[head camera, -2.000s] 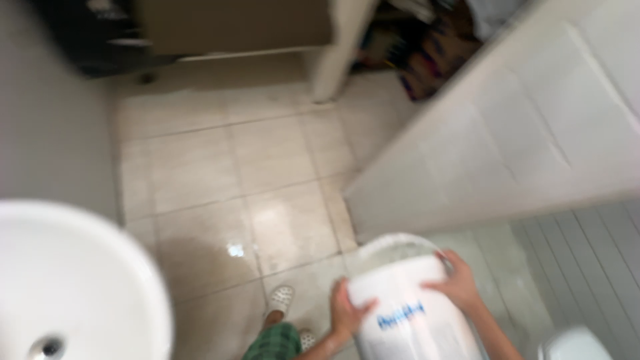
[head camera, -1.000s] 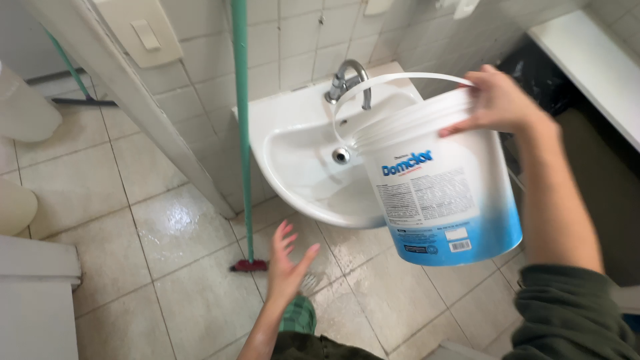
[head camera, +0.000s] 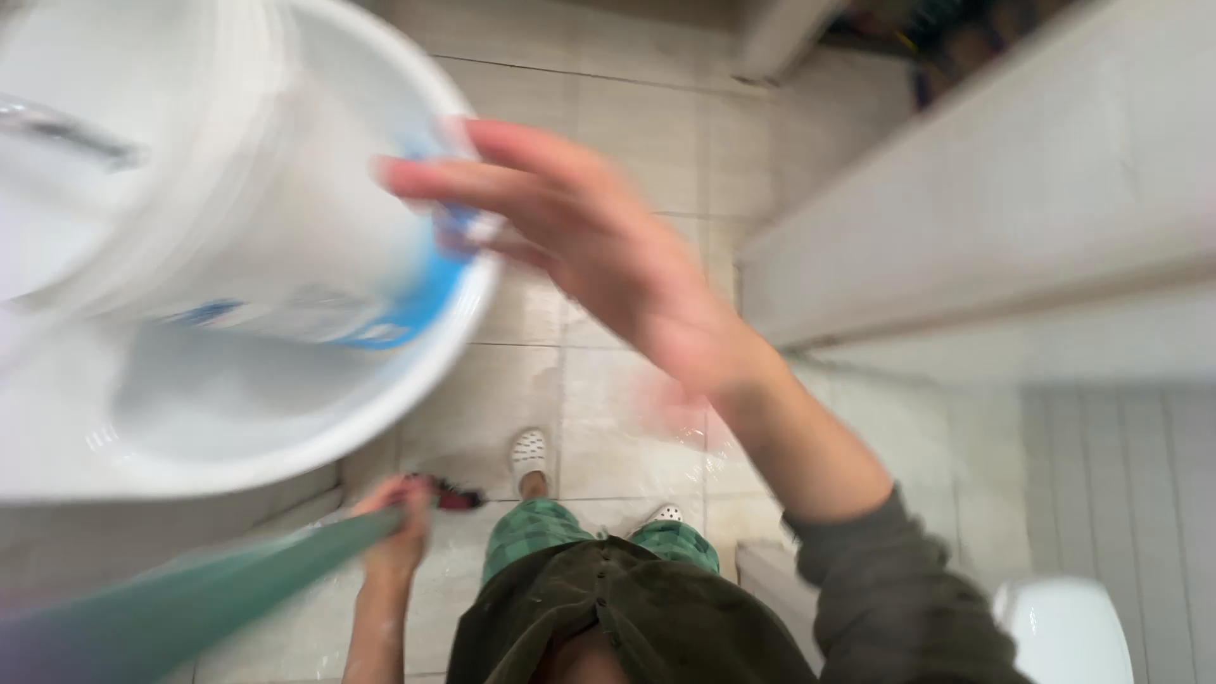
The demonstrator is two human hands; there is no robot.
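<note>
A white plastic bucket (head camera: 285, 218) with a blue lower band lies tilted in the white washbasin (head camera: 380, 418), its mouth toward the metal faucet (head camera: 71, 133). My right hand (head camera: 589, 237) is beside the bucket's base, fingers spread and blurred; whether the fingertips touch it is unclear. Lower down, my left hand (head camera: 394, 522) is closed around the green handle (head camera: 218, 579) of a broom or brush. The dark red head (head camera: 451, 494) of that tool shows near the floor just past the left hand.
Wet light floor tiles (head camera: 627, 418) lie below, with my feet in white clogs (head camera: 529, 451) on them. A low whitish wall (head camera: 969, 190) runs along the right. At the lower right is a white rounded object (head camera: 1064, 627). Dark items stand beyond the wall's far end.
The bucket, held by my right hand above the basin's edge a second ago, now rests in the basin. My left hand, empty then, has taken hold of the green handle. The view has swung strongly.
</note>
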